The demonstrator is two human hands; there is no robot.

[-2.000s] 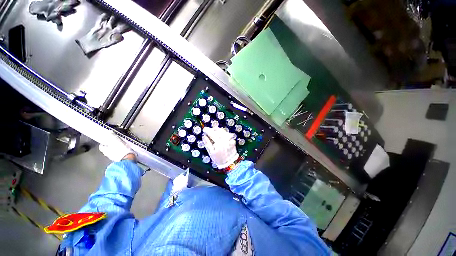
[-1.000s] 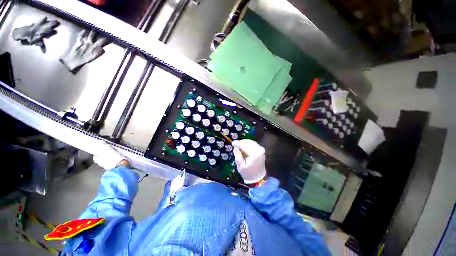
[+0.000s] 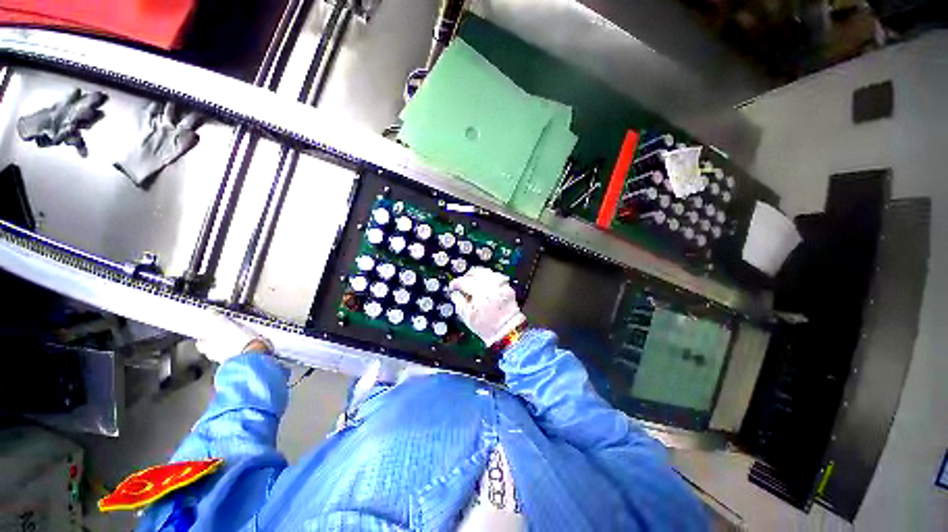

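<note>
A green circuit board with rows of white-topped capacitors sits in a black carrier on the conveyor in front of me. My right hand, in a white glove, is over the board's right part, with its fingertips down among the capacitors. The fingers look bent together; whether they pinch a part is hidden. My left hand, also in a white glove, rests on the near conveyor rail, left of the carrier. Its fingers blend into the bright rail.
Green sheets lie on the bench behind, beside thin dark tools and a capacitor board with a red strip. Grey gloves lie on the conveyor bed at left. Another carrier with a green sheet is at right.
My right hand has moved left over the board from its right edge since one second ago. My left hand stays on the rail. The camera view has turned and shifted slightly.
</note>
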